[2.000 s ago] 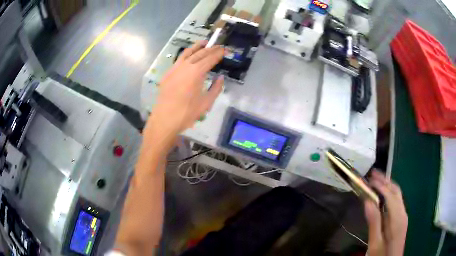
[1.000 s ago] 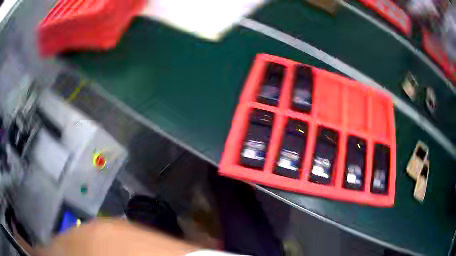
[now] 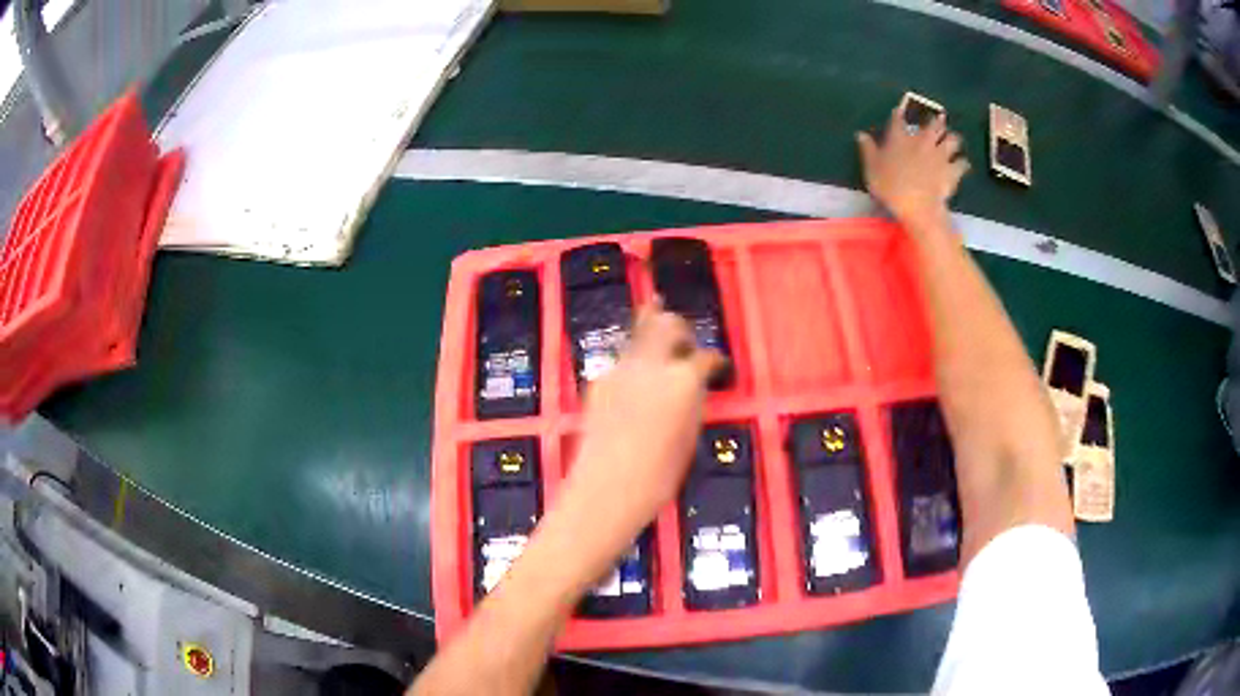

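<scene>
A red tray (image 3: 446,510) lies on the green bench with black-backed phones face down in its pockets. My left hand (image 3: 646,408) is over the tray, its fingers on the lower part of a black phone (image 3: 687,279) in the third top-row pocket. This phone lies slightly tilted. My left hand and forearm partly hide the phones below. My right hand (image 3: 918,170) reaches past the tray's far edge, its fingers around a gold-front phone (image 3: 923,112) on the green surface. The fingers cover most of that phone.
Another gold phone (image 3: 1009,143) lies right of my right hand. Several gold phones (image 3: 1093,469) lie together right of the tray, beside my forearm. Stacked red trays (image 3: 82,258) and a white board (image 3: 306,123) are at the left. A machine corner with a red button (image 3: 199,661) shows lower left.
The view has moved right and closer over the tray. A third phone is now in the top row. Both hands have come in, the left over the tray and the right at a far phone.
</scene>
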